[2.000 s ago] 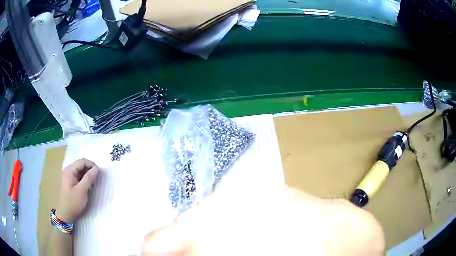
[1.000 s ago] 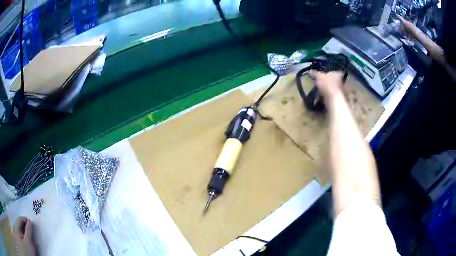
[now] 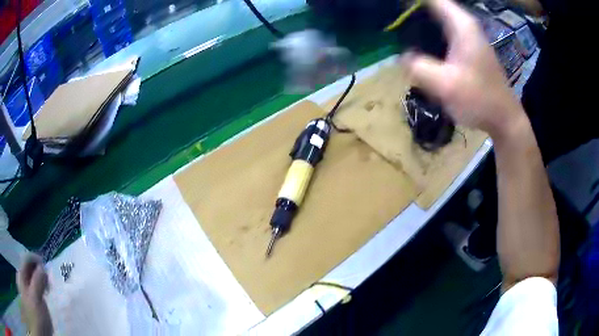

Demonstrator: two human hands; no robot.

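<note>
My right hand (image 3: 460,75) is raised and blurred at the upper right, its thumb and fingers curved around a dark mass that looks like coiled black cable (image 3: 423,33). Below it a black fan unit (image 3: 430,128) with short fine wires lies on brown cardboard. A blurred silvery wrapped cable end (image 3: 314,59) is over the green belt, left of the hand. My left hand (image 3: 33,282) is small and blurred at the left edge, beside a small cluster of screws (image 3: 66,270); its grip is unclear.
A cream-yellow electric screwdriver (image 3: 299,180) lies on cardboard (image 3: 230,223). A clear bag of screws (image 3: 125,230) and thin leads (image 3: 62,226) lie at the left. A scale (image 3: 515,46) and a dark-clothed person (image 3: 571,85) are at the right. Stacked sheets (image 3: 79,98) are across the belt (image 3: 190,98).
My right hand has risen from the black bundle, and the coiled cable has left the cardboard. The wrapped cable end has moved left. My left hand has shifted slightly up toward the leads.
</note>
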